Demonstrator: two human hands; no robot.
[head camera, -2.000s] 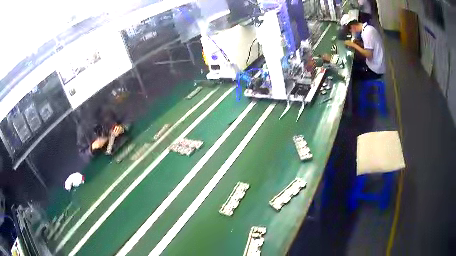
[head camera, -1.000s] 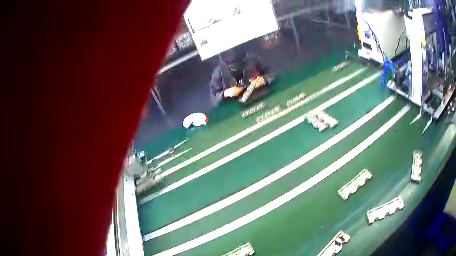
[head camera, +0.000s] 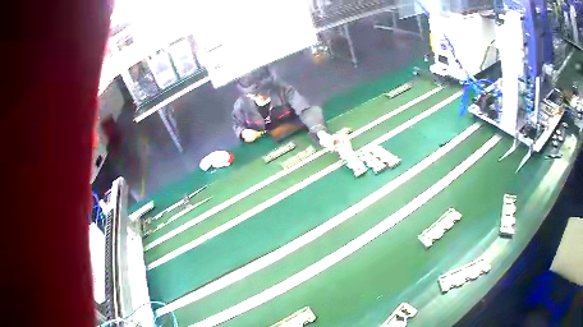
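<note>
Neither of my hands is in view. Several silver-grey housings lie spread on the green bench nearest me. One housing lies at right of centre, another housing lies near the bench's curved edge, and a third housing stands lengthwise farther right. Two more are cut off by the bottom edge of the picture. A group of housings lies side by side across a white strip farther back. A dark red blurred shape covers the left side of the picture; what it is I cannot tell.
Across the bench a person in dark clothes reaches one hand to the housing group. A white and red object lies by the far edge. A machine with grey columns stands at the back right, and a metal frame at the left.
The view has swung left, then slightly back. The red shape came in and now covers less. The person opposite has stretched an arm out and brought a housing to the group.
</note>
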